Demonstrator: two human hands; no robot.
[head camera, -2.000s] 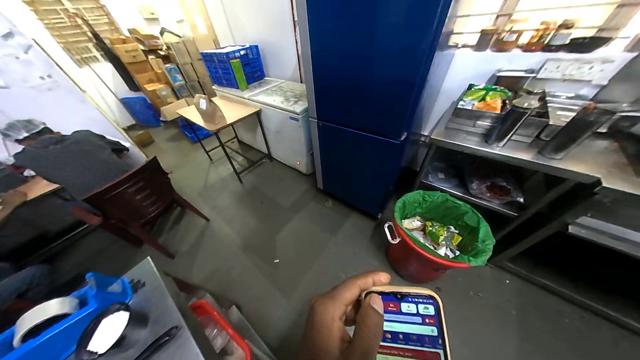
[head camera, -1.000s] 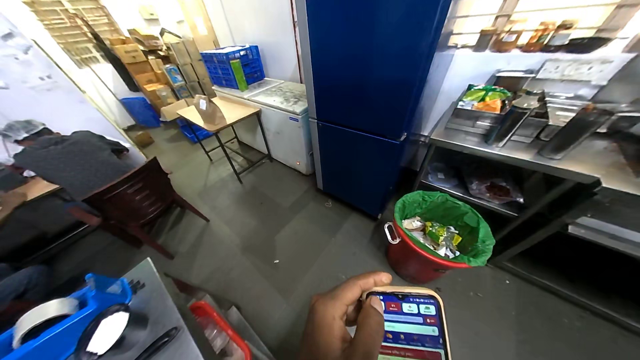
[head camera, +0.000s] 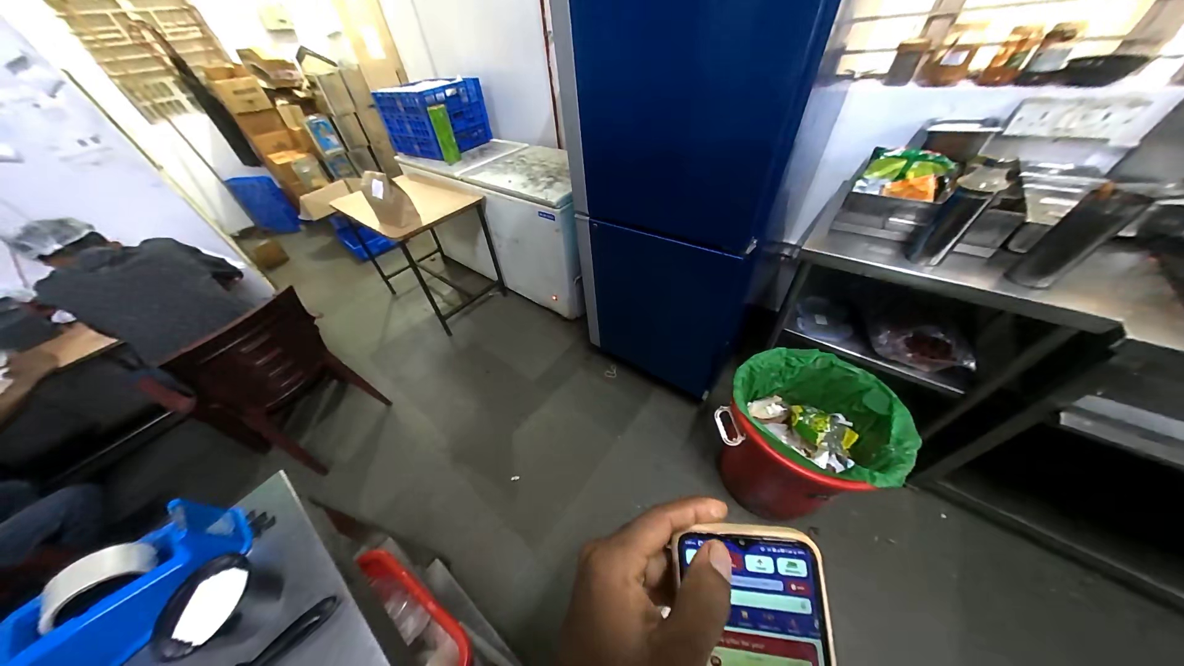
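My left hand (head camera: 652, 592) reaches up from the bottom edge and grips a smartphone (head camera: 760, 597) in a light tan case. Its thumb lies over the upper left of the lit screen, and the index finger curls behind the top left corner. Coloured tiles and panels show on the screen; the phone's lower end is cut off by the frame. My right hand is not in view. Beyond the phone stands a red bin (head camera: 777, 476) lined with a green bag (head camera: 883, 416), with crumpled wrappers inside.
A blue tape dispenser (head camera: 116, 592) and black pen (head camera: 291, 634) lie on a grey tabletop (head camera: 277, 546), lower left. A person (head camera: 139, 287) in a hair net sits by a maroon plastic chair (head camera: 259, 370). Farther back are a small table (head camera: 435, 199), chest freezer (head camera: 532, 245), blue refrigerator (head camera: 666, 296) and steel counter (head camera: 971, 282).
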